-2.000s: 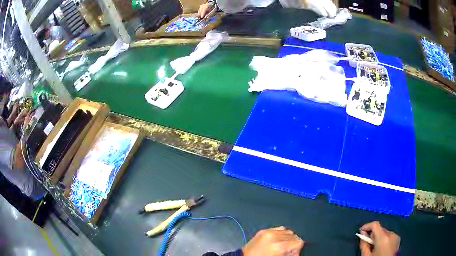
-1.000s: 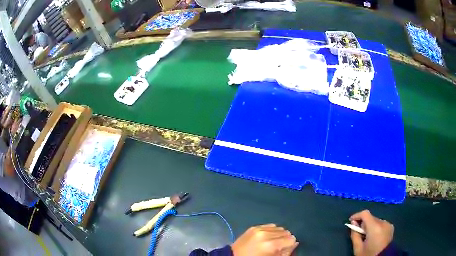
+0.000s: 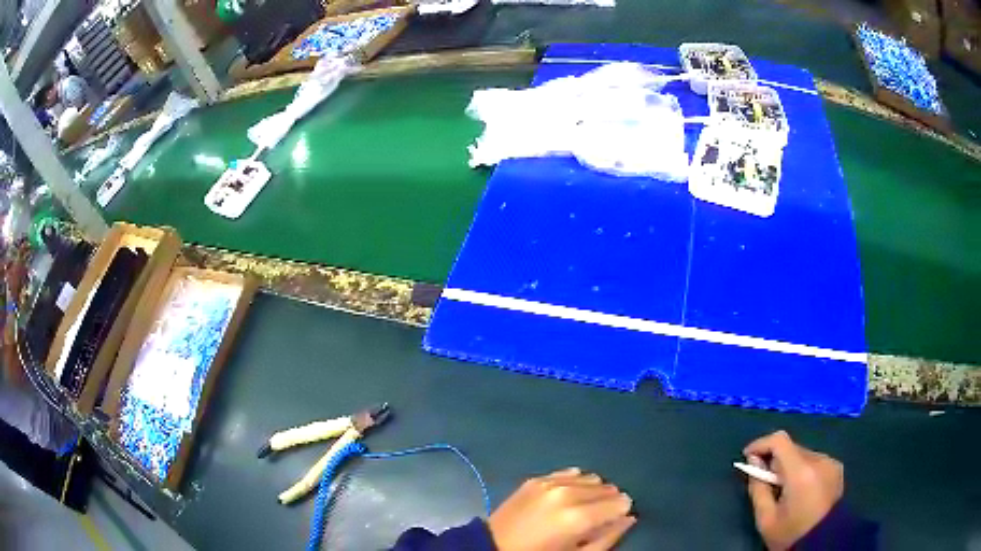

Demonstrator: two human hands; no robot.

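Note:
My right hand (image 3: 797, 490) is at the lower right over the dark bench and holds a pale pointed stick (image 3: 757, 471), its tip pointing left. My left hand (image 3: 564, 510) rests on the bench at the bottom centre, fingers together; nothing shows in it, and its palm is hidden. Three open white power strip housings (image 3: 736, 170) with inner parts and wires lie in a row at the far right of the blue corrugated sheet (image 3: 645, 258). Clear plastic bags (image 3: 581, 118) lie to their left.
Nippers (image 3: 323, 447) lie open on the bench at left, beside a coiled blue cord (image 3: 332, 484). Parts trays (image 3: 178, 371) stand at the left edge. Another white housing (image 3: 238, 187) with a bagged cord lies on the green conveyor (image 3: 355, 205). A second parts tray (image 3: 901, 75) is at top right.
The view has shifted, so the sheet and housings sit further left and higher in the picture. The housing on the conveyor has moved left. My hands stay on the bench, the right still holding the stick.

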